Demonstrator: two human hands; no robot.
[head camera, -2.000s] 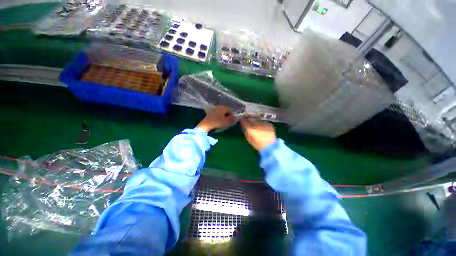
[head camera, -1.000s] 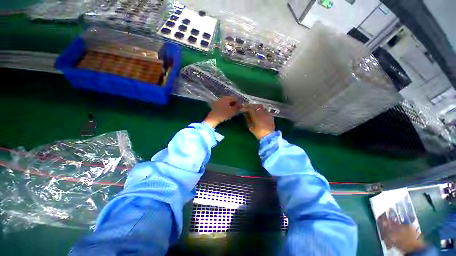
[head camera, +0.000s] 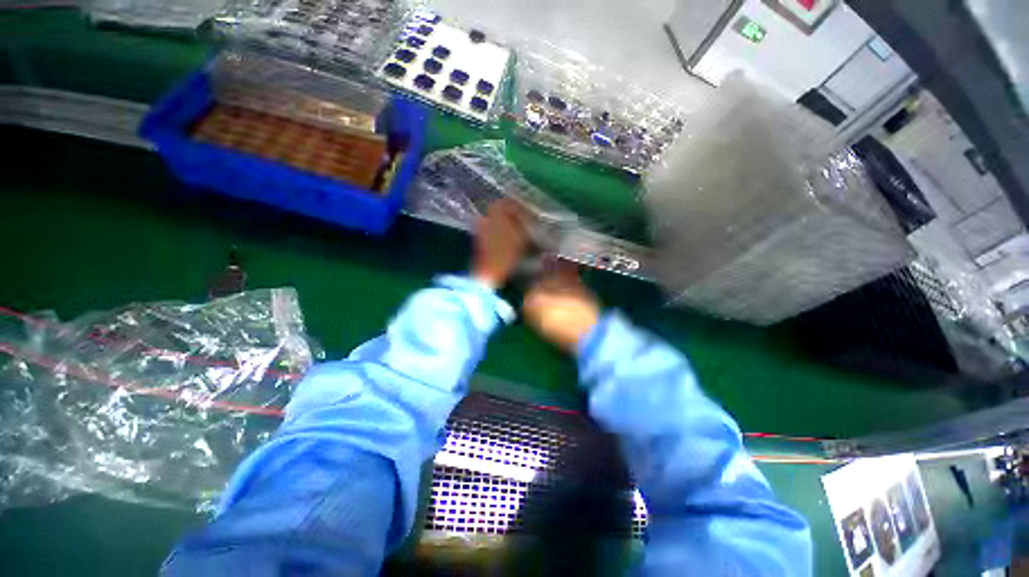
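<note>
A small clear plastic bag (head camera: 460, 186) with a dark gridded strip inside lies on the rail behind the belt, right of the blue parts bin (head camera: 282, 169). My left hand (head camera: 504, 239) is at the bag's near right end, blurred. My right hand (head camera: 559, 304) is just right of it and lower, fingers bent, also blurred. Whether either hand grips the bag cannot be told. A dark die-cut sheet (head camera: 485, 482) with a grid of small squares lies on the bench mat below my forearms, partly hidden by my right sleeve and a dark shadow.
A large clear bag (head camera: 147, 394) lies at left. A small dark part (head camera: 229, 278) is on the belt. Behind are clear blister trays (head camera: 598, 118) and a white tray (head camera: 477, 68). Stacked trays (head camera: 767, 203) and black trays (head camera: 874, 321) stand at right. Printed sheets (head camera: 886, 518) lie lower right.
My right hand has moved a little down and left. My left hand stays near the bag and is now more blurred. Another person's hand has left the printed sheets at lower right.
</note>
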